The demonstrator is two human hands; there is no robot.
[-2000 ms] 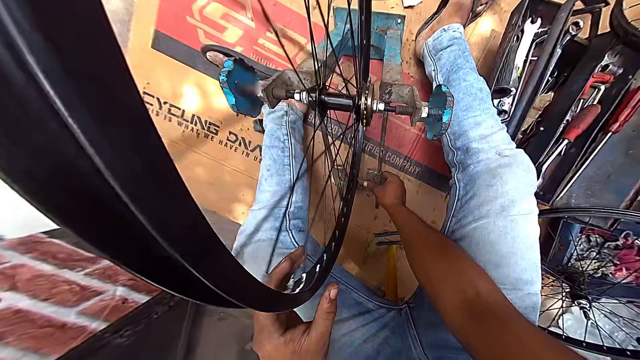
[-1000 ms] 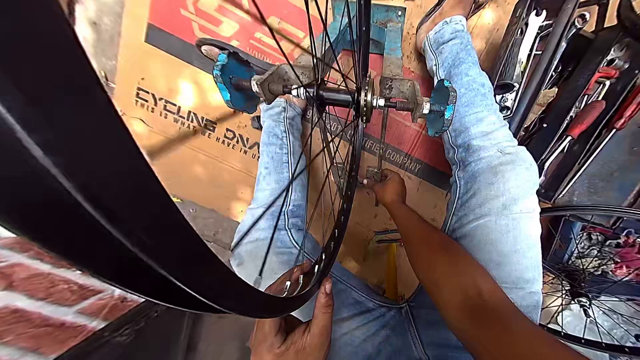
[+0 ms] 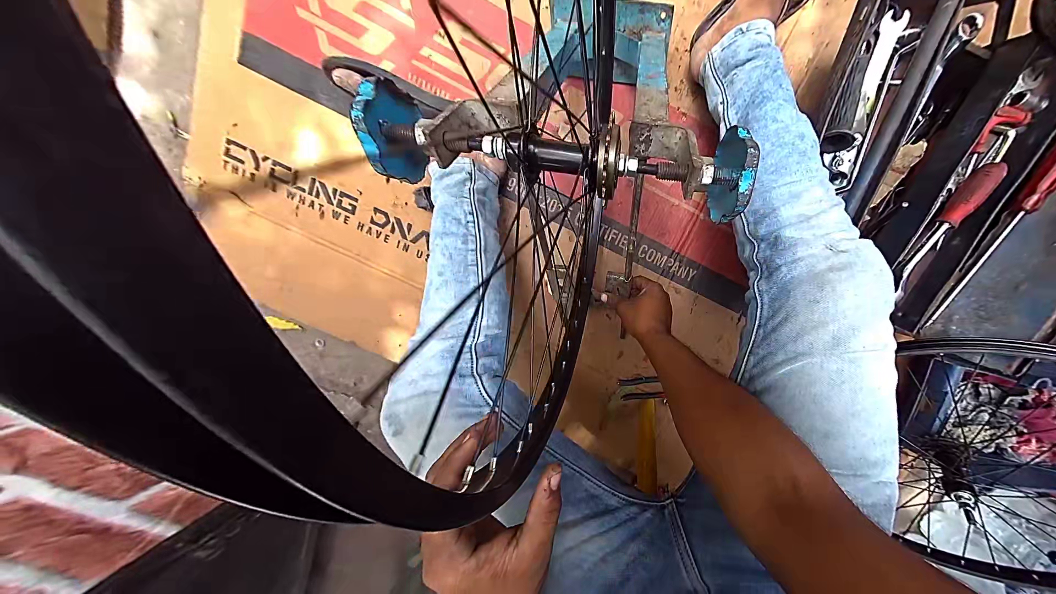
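A black bicycle wheel rim (image 3: 272, 396) with spokes fills the left and middle of the view. Its hub (image 3: 561, 154) is held between the arms of a metal truing stand (image 3: 652, 74), which has a blue knob (image 3: 392, 130) on the left and another blue knob (image 3: 733, 175) on the right. My left hand (image 3: 495, 520) grips the rim at its near edge, thumb on one side and fingers on the other among the spokes. My right hand (image 3: 645, 307) is closed on a small metal bracket (image 3: 619, 285) on the stand's rod, just right of the rim.
Printed cardboard (image 3: 313, 272) lies under the stand, between my jeans-covered legs (image 3: 825, 272). Wrenches (image 3: 887, 49) and red-handled tools (image 3: 973, 194) lie in a rack at right. A second spoked wheel (image 3: 973, 351) is at lower right. Pliers-like yellow-handled tool (image 3: 647, 445) lies between my thighs.
The spokes and the rim in my left hand have shifted a little. My left fingers have moved slightly along the near rim, and my right hand stays at the bracket.
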